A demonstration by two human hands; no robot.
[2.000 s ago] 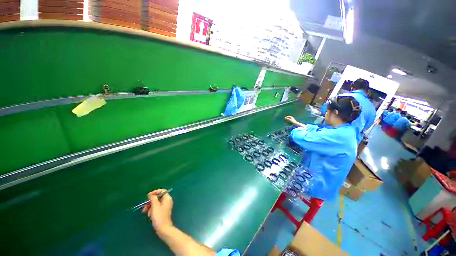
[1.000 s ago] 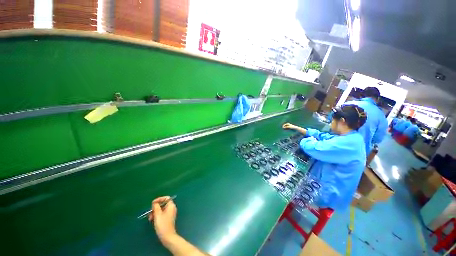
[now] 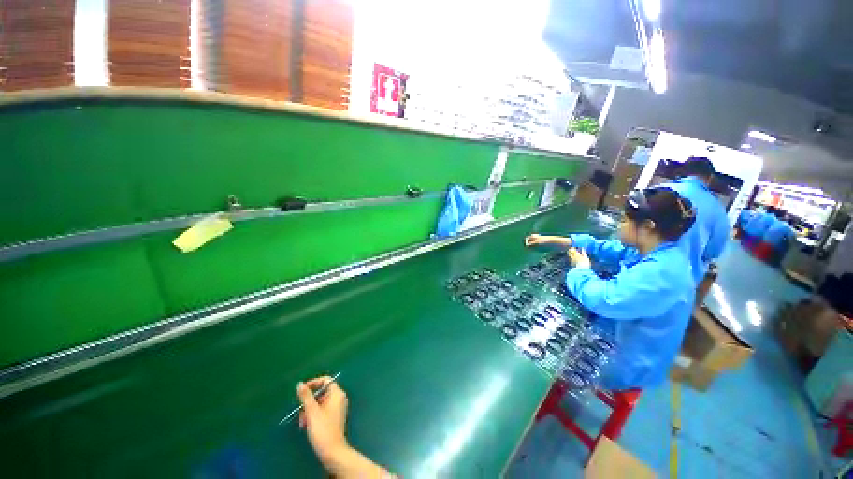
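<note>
My right hand (image 3: 325, 418) is bare and low in the middle of the head view, above the dark green bench (image 3: 215, 374). Its fingers are closed on thin silvery tweezers (image 3: 292, 413), which slant down to the left. I cannot make out anything at the tweezer tip. My left hand is not in view. A faint blue blur (image 3: 224, 462) shows at the bottom edge, left of my right hand; I cannot tell what it is.
Clear trays with rows of dark ring-like parts (image 3: 528, 323) lie on the bench to the right. A person in a blue smock (image 3: 645, 299) works beside them. A green back panel (image 3: 84, 290) carries a yellow tag (image 3: 202, 233) and a blue bag (image 3: 454, 211). A cardboard box (image 3: 715, 346) stands on the floor.
The view has shifted, and my right hand with the tweezers appears slightly further right and lower. The neighbouring person's other hand has come into view near their chest.
</note>
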